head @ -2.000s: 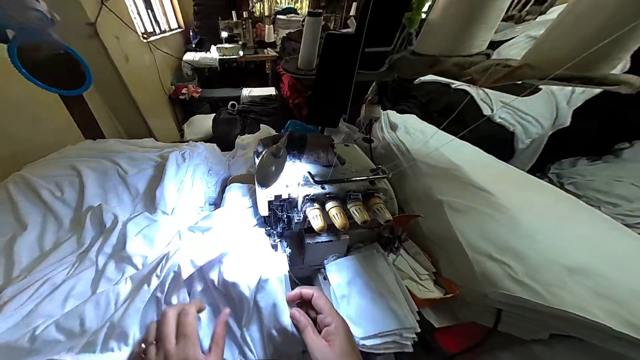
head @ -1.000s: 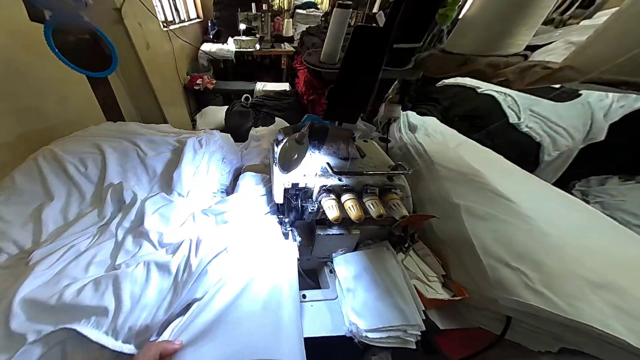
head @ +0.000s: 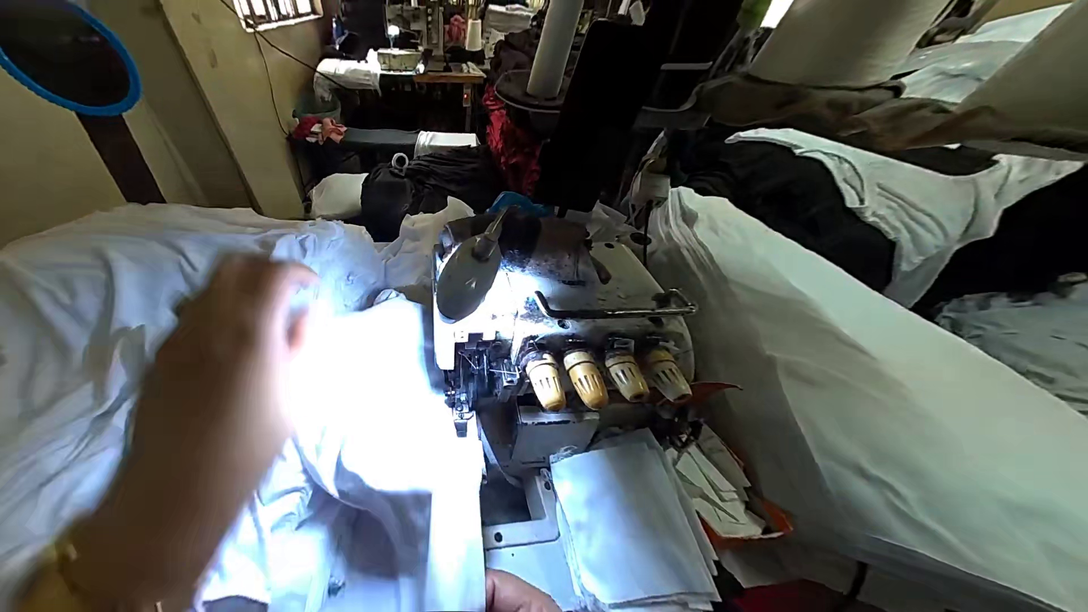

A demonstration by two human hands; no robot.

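Observation:
White fabric (head: 374, 382) lies spread to the left of an overlock sewing machine (head: 586, 289) and is brightly lit near the needle area. Over this cloth my left hand (head: 246, 306) is raised and blurred by motion; whether its fingers hold any cloth cannot be told. My right hand (head: 518, 592) shows only in part at the bottom edge, touching the near right edge of the fabric; its grip is hidden. Close by on the right, a stack of cut white fabric pieces (head: 633, 518) rests on the machine's table.
Yellowish tension knobs (head: 586, 378) line the machine's front. An orange container (head: 765, 523) of white scraps stands right of the stack. A long pile of white cloth (head: 850, 374) borders the right side. A blue-rimmed round object (head: 127, 76) is at upper left.
My left hand has come up over the fabric at the left. Part of my right hand now shows at the bottom edge, beside the cloth. The fabric near the machine has shifted.

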